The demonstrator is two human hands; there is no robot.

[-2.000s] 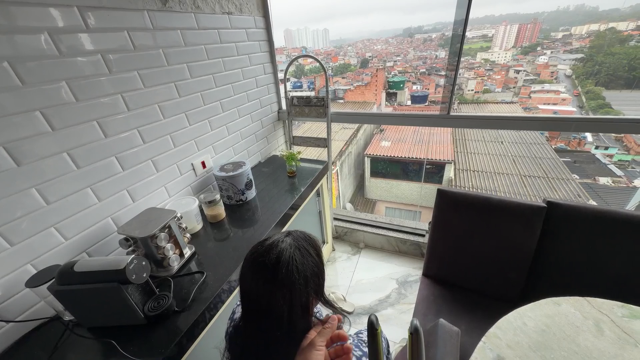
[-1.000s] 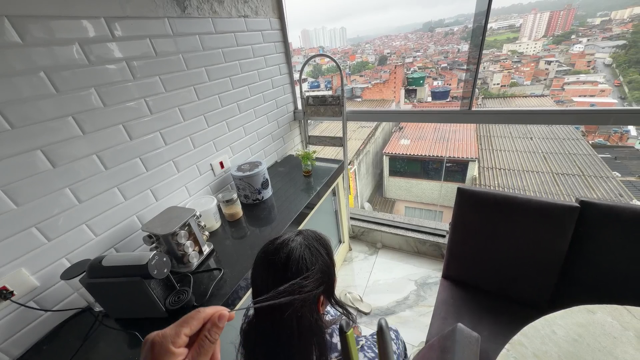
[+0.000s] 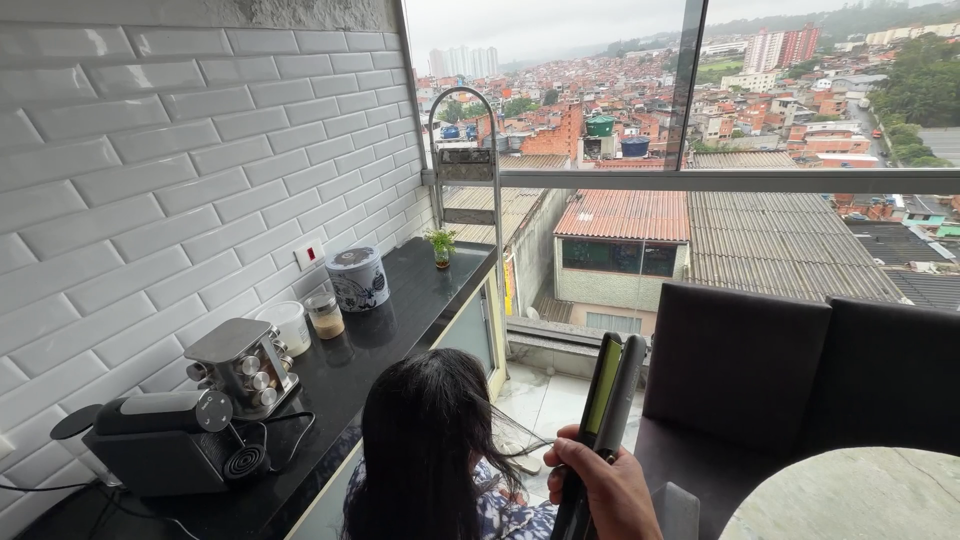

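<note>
My right hand [image 3: 607,480] grips a black hair straightener [image 3: 600,427] at the lower right, its plates pointing up and slightly apart, with a green inner face showing. Thin strands of hair stretch from the head of a seated person [image 3: 427,435] toward my fingers; whether they are held cannot be told. The person has long dark hair [image 3: 420,450] hanging down and wears blue and white patterned clothing [image 3: 525,521]. My left hand is out of the picture.
At left, a black counter [image 3: 390,345] bears a capsule coffee machine [image 3: 157,442], a spice rack [image 3: 247,367], jars, a tin [image 3: 358,279] and a small plant [image 3: 441,246]. Dark upholstered chairs [image 3: 735,360] and a round marble table [image 3: 855,495] stand right. A stepladder [image 3: 469,161] leans near the window.
The straightener has risen into fuller view with my right hand around it. A hand that was pulling a strand out to the left of the head one second ago is gone from there.
</note>
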